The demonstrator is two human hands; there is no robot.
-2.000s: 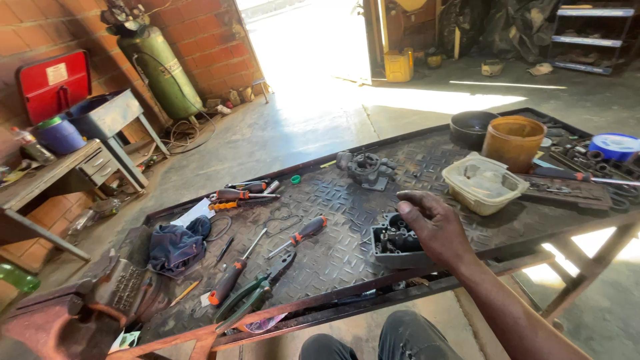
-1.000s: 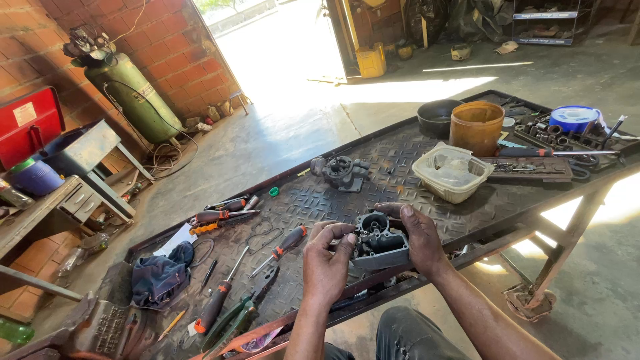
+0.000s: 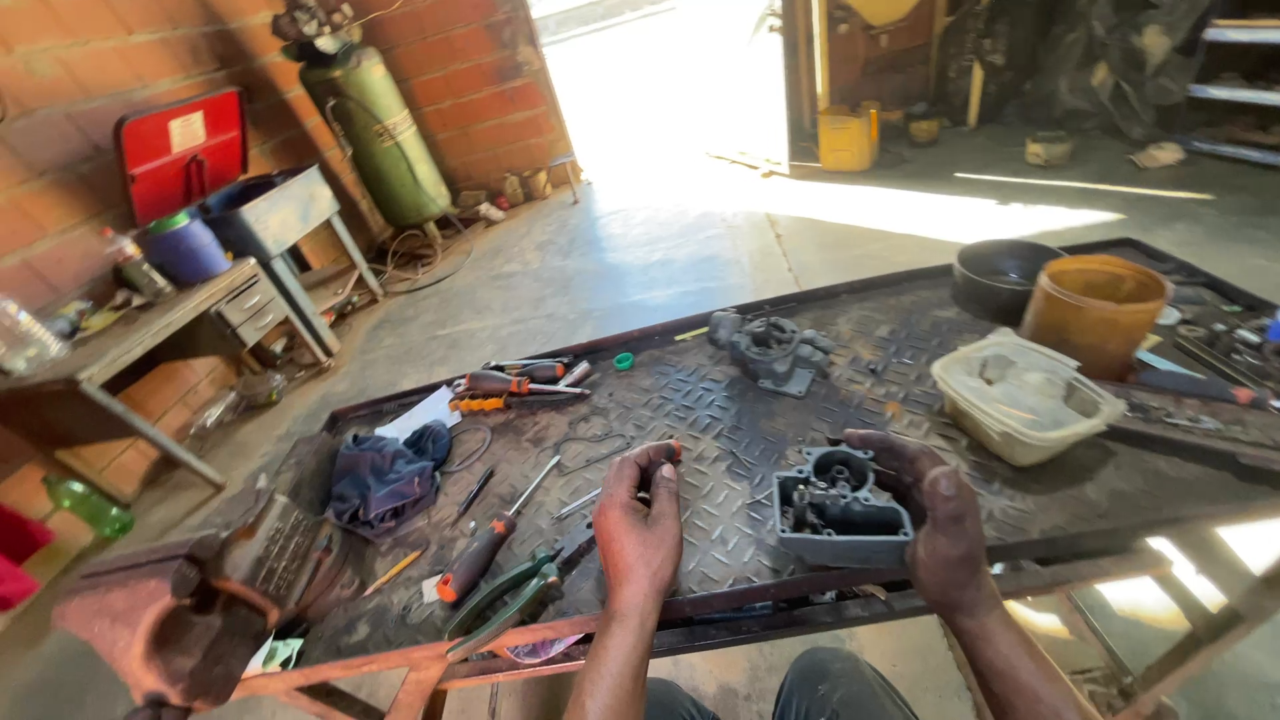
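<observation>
My left hand [image 3: 640,515] is closed around the handle of a screwdriver [image 3: 597,492]; the orange handle end shows above the fingers and the shaft points left. My right hand [image 3: 935,510] rests with curved fingers against the right side of a carburetor float bowl body [image 3: 843,510], an open grey metal housing lying on the diamond-plate bench [image 3: 700,420]. Another carburetor part [image 3: 775,352] sits farther back. Left of my left hand lie a second screwdriver [image 3: 490,555] and green-handled pliers [image 3: 515,590].
At the right are a plastic tub [image 3: 1025,400], an amber container [image 3: 1095,305] and a black pan [image 3: 1005,275]. More screwdrivers [image 3: 520,380] and a dark cloth [image 3: 390,478] lie at the left. A bench vise [image 3: 170,620] stands at the near left corner.
My left hand has left the grey housing and moved left, taking hold of the screwdriver. The housing, between both hands a second ago, is now down on the bench beside my right hand.
</observation>
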